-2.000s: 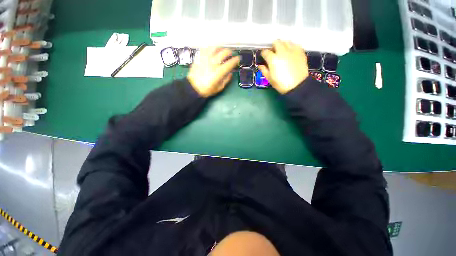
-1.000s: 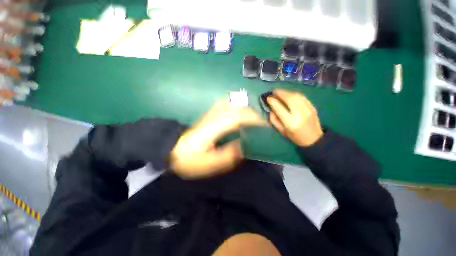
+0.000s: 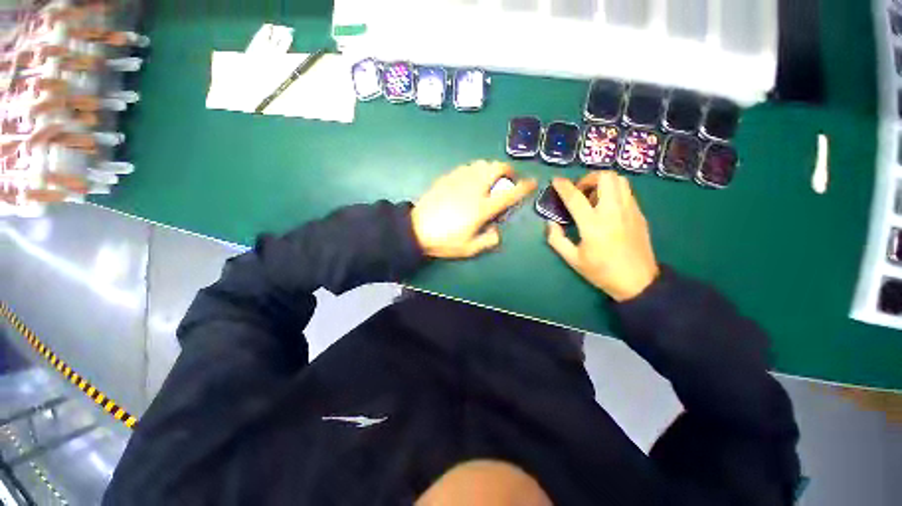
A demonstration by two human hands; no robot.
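Observation:
My left hand is around a watch unit with a pale lit screen, partly hidden by the fingers. My right hand is on a dark watch unit beside it, its fingers at the case edges. Both units are low over or on the green mat. Just beyond them is a row of waiting units, two with dark bluish screens, two with colourful dials and two dim reddish. Several dark units lie behind. A row of lit handled units is to the left.
A white plastic tray spans the far edge. A pen lies on a paper sheet at left. A small white stick and a filled tray are at right. Orange and white pieces stand far left.
My left hand has moved from the mat's near edge onto the pale-lit unit. My right hand stays at the dark unit. Two waiting screens changed from blue to colourful dials.

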